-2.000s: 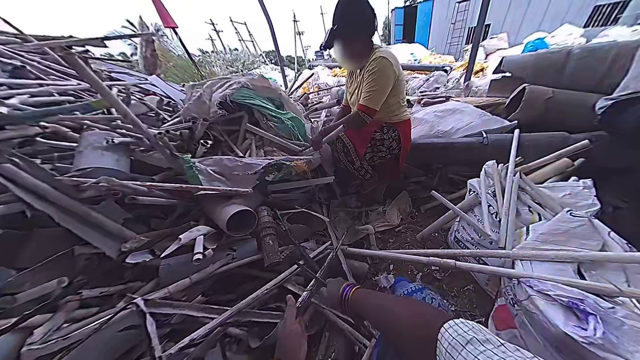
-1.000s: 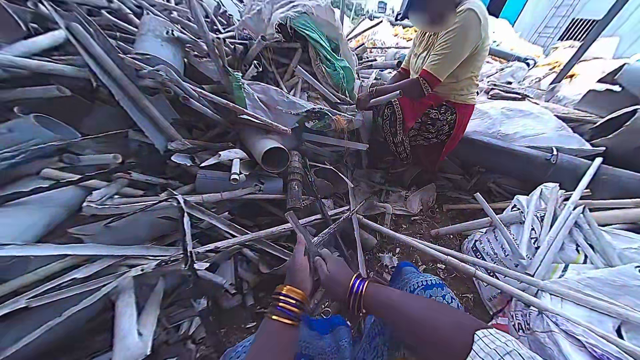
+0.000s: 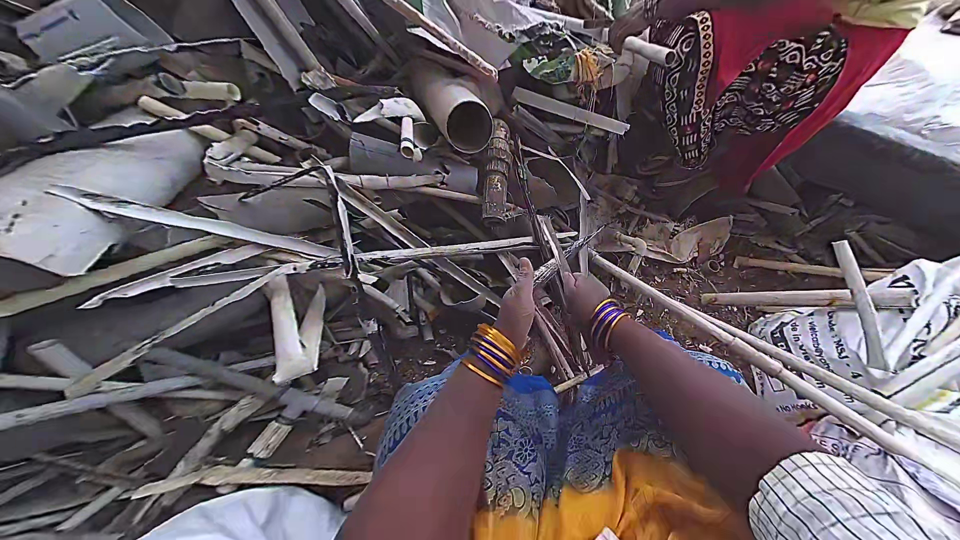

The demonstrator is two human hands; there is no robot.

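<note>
My left hand (image 3: 517, 304), with orange and blue bangles at the wrist, is at the centre, its thumb pointing up beside a dark, rough-edged strip (image 3: 551, 268). Whether its fingers grip that strip is unclear. Just to the right, my right hand (image 3: 586, 294) is closed around a flat grey-brown strip (image 3: 552, 244), which sticks up past the fingers. Several thin strips lie below and between the hands, over my lap. Beyond them stands a brown, ridged cylindrical piece (image 3: 496, 172), close to the mouth of a wide pipe (image 3: 466, 124).
Broken pipes and strips are heaped on the left, among them a large curved sheet (image 3: 112, 187). Long thin pipes (image 3: 742, 345) run to the lower right over printed woven sacks (image 3: 806, 337). Another person (image 3: 750, 82) in patterned cloth is at the upper right, near a short white pipe (image 3: 649, 51).
The view has tilted down and moved closer to the pile. My left hand was lower and apart from my right hand two seconds ago; the two are now close together.
</note>
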